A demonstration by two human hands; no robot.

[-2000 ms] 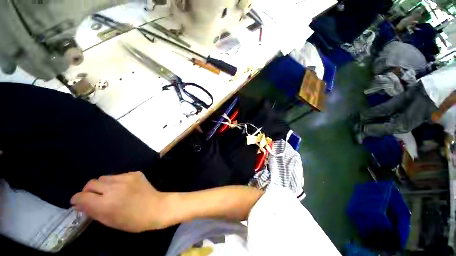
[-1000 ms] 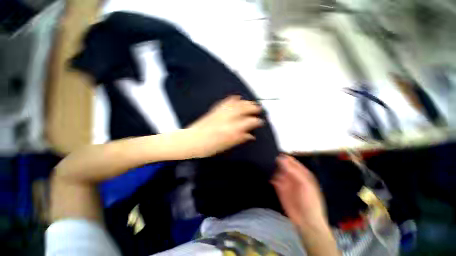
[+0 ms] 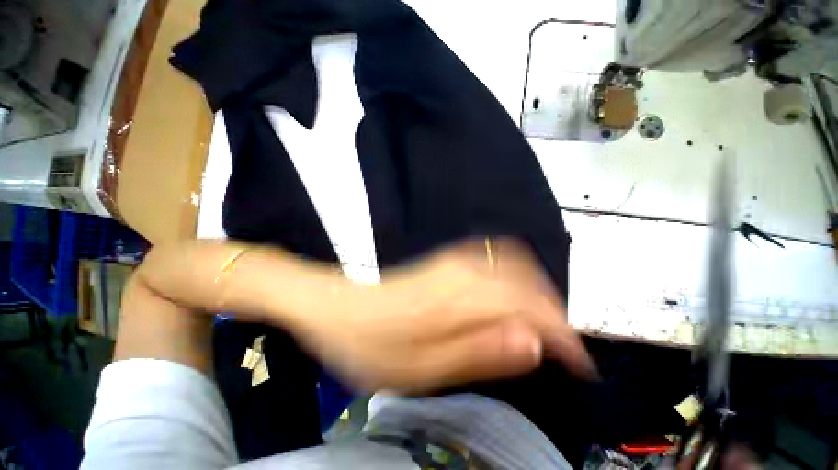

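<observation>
The dark garment piece (image 3: 441,156) lies looped over the white table and hangs over its front edge into the lap. My left hand (image 3: 441,321) is blurred and lies over the cloth's lower part, fingers pointing right; I cannot tell whether it pinches cloth. My right hand (image 3: 733,458) is at the bottom right, mostly cut off by the picture's edge. It holds the tailor's shears (image 3: 719,294), blades pointing up in front of the table's edge, blurred. They are to the right of the cloth and not touching it.
The sewing machine head (image 3: 698,37) is at upper right, with a small tan block (image 3: 617,107) near the needle area. A dark thread ends in a black tuft (image 3: 761,235). A brown taped board (image 3: 165,138) stands at left. Blue crates (image 3: 55,266) are below left.
The shears lay on the table and are now up in my right hand, which has moved right from the cloth's edge. My left hand has moved down over the cloth. The view has turned left.
</observation>
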